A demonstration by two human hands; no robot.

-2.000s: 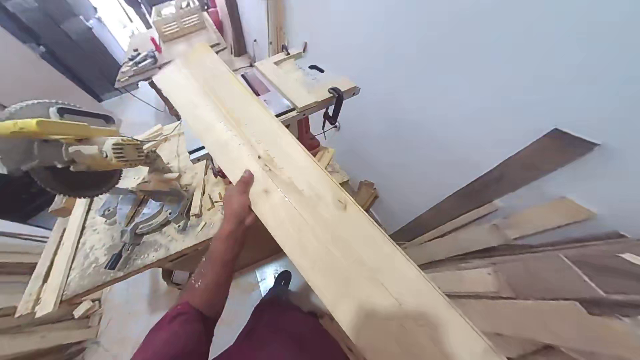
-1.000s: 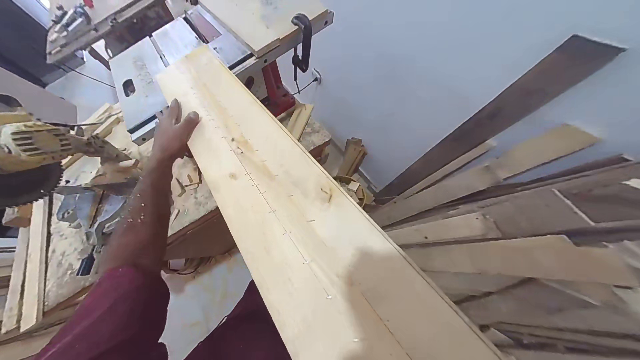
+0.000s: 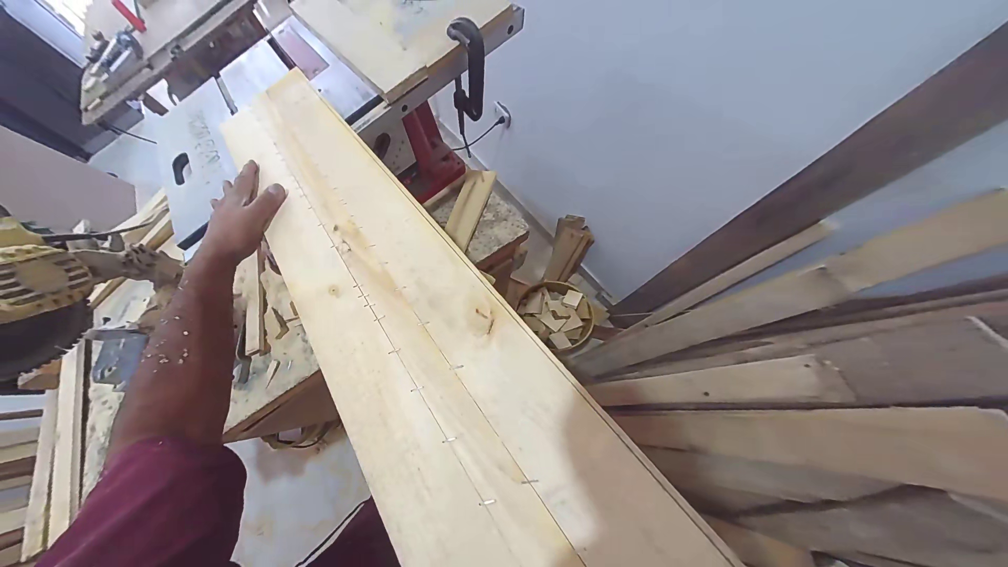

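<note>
A long, wide wooden panel (image 3: 441,339) made of boards joined by rows of staples runs from the table saw's metal top (image 3: 197,142) down to the bottom edge of the view. My left hand (image 3: 244,213) is on the panel's left edge near its far end, thumb over the face and fingers along the edge; sawdust clings to the forearm. The panel's far end lies over the saw top. My right hand is not in view.
A miter saw (image 3: 43,291) stands at the left beside a dusty bench (image 3: 291,386). A black clamp (image 3: 470,71) grips the saw table's side board. Offcuts fill a bucket (image 3: 557,315). Long boards (image 3: 787,433) lean and lie along the right wall.
My left hand has moved farther up along the panel's left edge since two seconds ago. The panel's far end has come down over the saw top. The view has moved nearer the table saw.
</note>
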